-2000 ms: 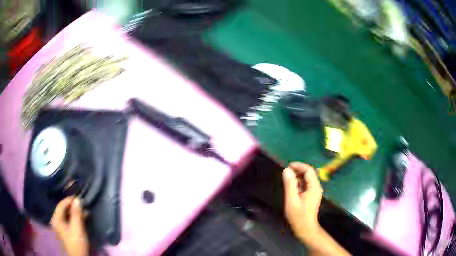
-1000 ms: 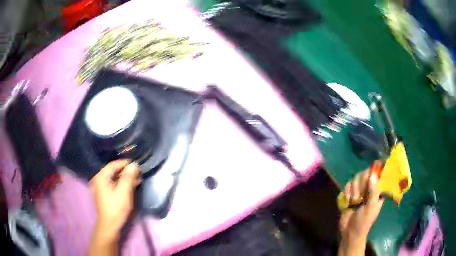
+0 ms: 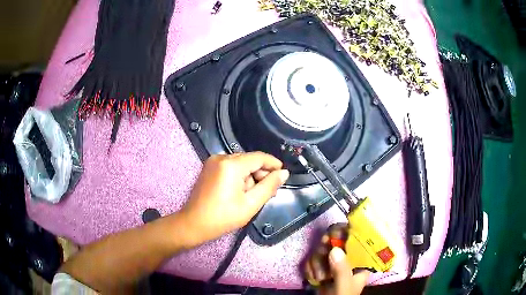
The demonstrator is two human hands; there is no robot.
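Note:
A black square speaker panel (image 3: 277,213) lies on the pink table, with the speaker driver's silver magnet (image 3: 308,91) facing up. My right hand (image 3: 334,259) holds the yellow soldering gun (image 3: 369,237). Its metal prongs reach to the reddish speaker terminals (image 3: 293,150) beside the magnet. My left hand (image 3: 239,187) is at the driver's near edge, thumb and fingertips pinched together just left of the prong tips. A black cord (image 3: 230,256) runs from below this hand to the table's front edge. What the fingertips pinch is too small to tell, probably the cord's thin wire end.
A lead bundle with red tips (image 3: 130,57) lies at the back left, beside an open plastic bag (image 3: 43,152). Small metal clips (image 3: 375,31) are piled behind the panel. The electric screwdriver (image 3: 417,190) lies at right, beside another lead bundle (image 3: 466,155). A black round pad (image 3: 151,215) lies front left.
The view has turned and come closer to the speaker. My right hand has taken hold of the soldering gun and brought it from the green bench to the terminals. My left hand remains near them.

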